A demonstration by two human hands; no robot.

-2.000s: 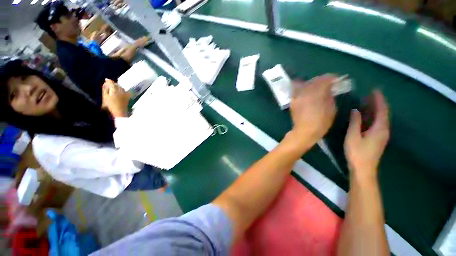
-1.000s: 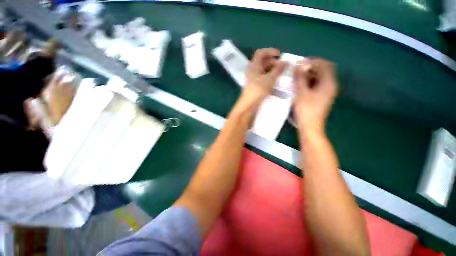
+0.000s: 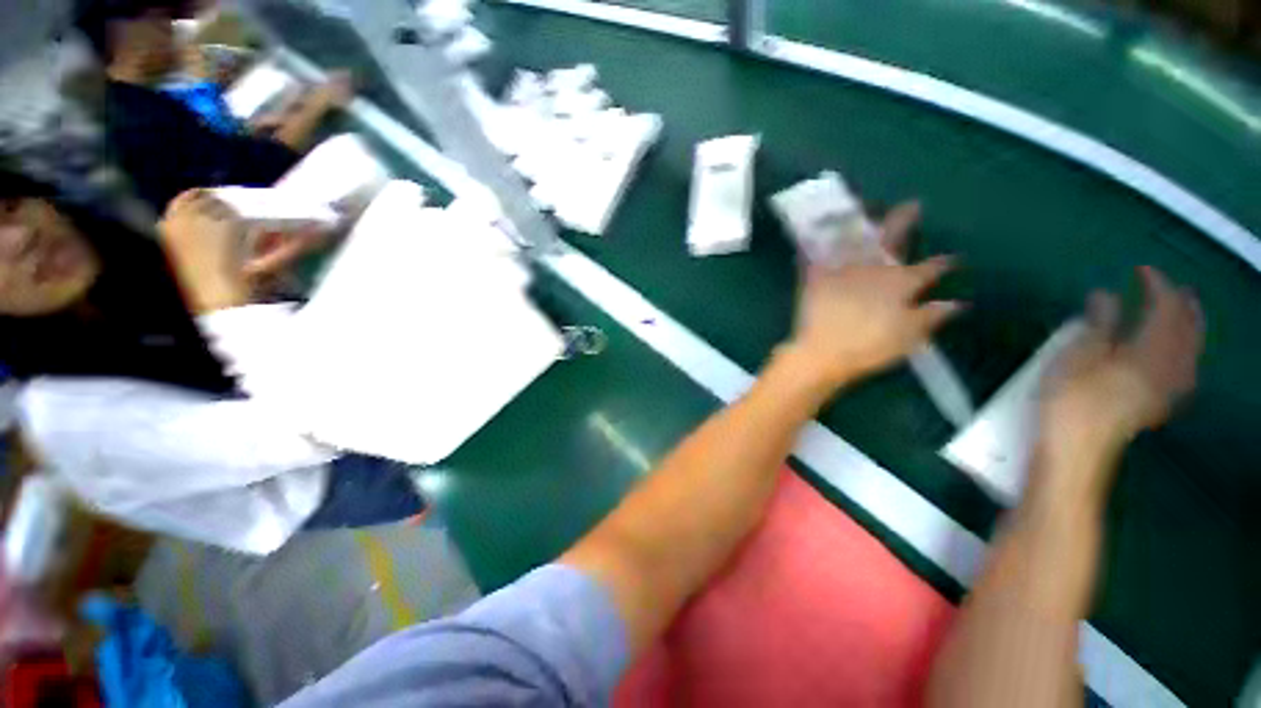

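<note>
My left hand (image 3: 871, 307) is over the green conveyor belt (image 3: 664, 297), fingers spread, beside and partly over a slim white carton (image 3: 826, 215). My right hand (image 3: 1127, 362) is blurred, its fingers raised and apart, over the upper end of another white carton (image 3: 998, 440) lying near the rail; whether it grips this carton is unclear. A narrow pale strip (image 3: 942, 385) lies between the two hands. A further white carton (image 3: 722, 195) lies flat to the left, with small print near its top end.
A pile of white cartons (image 3: 588, 159) lies farther up the belt. A pale edge rail (image 3: 705, 362) separates belt and pink-red pad (image 3: 802, 602). At left are a metal post (image 3: 477, 152), a large white stack (image 3: 429, 325), a string loop (image 3: 586, 340) and two other people.
The view has swung left again. My hands, together at a carton a second ago, are now apart, the left over the left carton and the right over one near the rail.
</note>
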